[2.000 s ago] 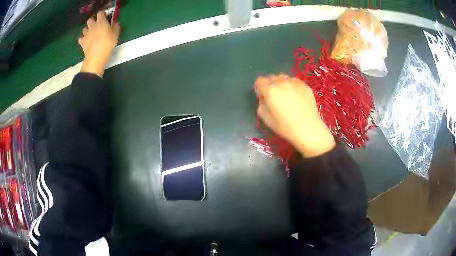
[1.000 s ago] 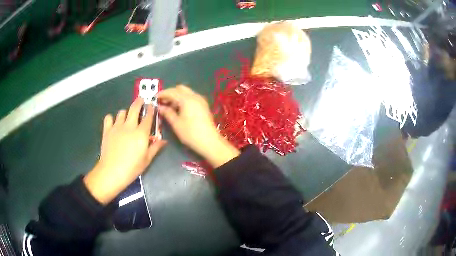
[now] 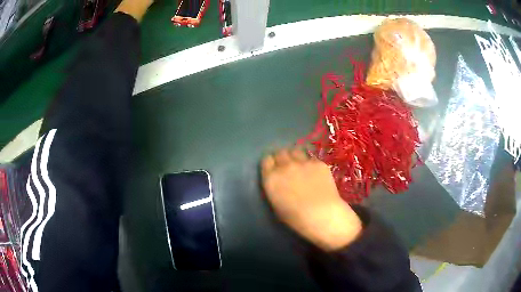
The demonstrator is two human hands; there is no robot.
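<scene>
My left hand (image 3: pixel 136 7) is cut off by the top edge, over the green conveyor belt; its fingers are out of the picture. My right hand (image 3: pixel 308 197) is over the dark green worktop at the left side of the tangled heap of red strips (image 3: pixel 371 137). Its fingers are curled and slightly blurred; a thin red strip shows by the fingertips, but whether they grip it is unclear. Red units (image 3: pixel 188 12) lie on the belt right of my left hand.
A smartphone (image 3: pixel 191 222) lies between my arms. A bag of orange parts (image 3: pixel 403 57) sits behind the heap, a clear plastic bag (image 3: pixel 465 137) right of it. A pale rail (image 3: pixel 171 68) with a grey post (image 3: pixel 250 25) borders the belt. Blister trays (image 3: pixel 11 239) are far left.
My hands have parted from the red unit they worked on over the worktop. My left hand has reached out over the belt; my right hand is now by the heap. The view has shifted.
</scene>
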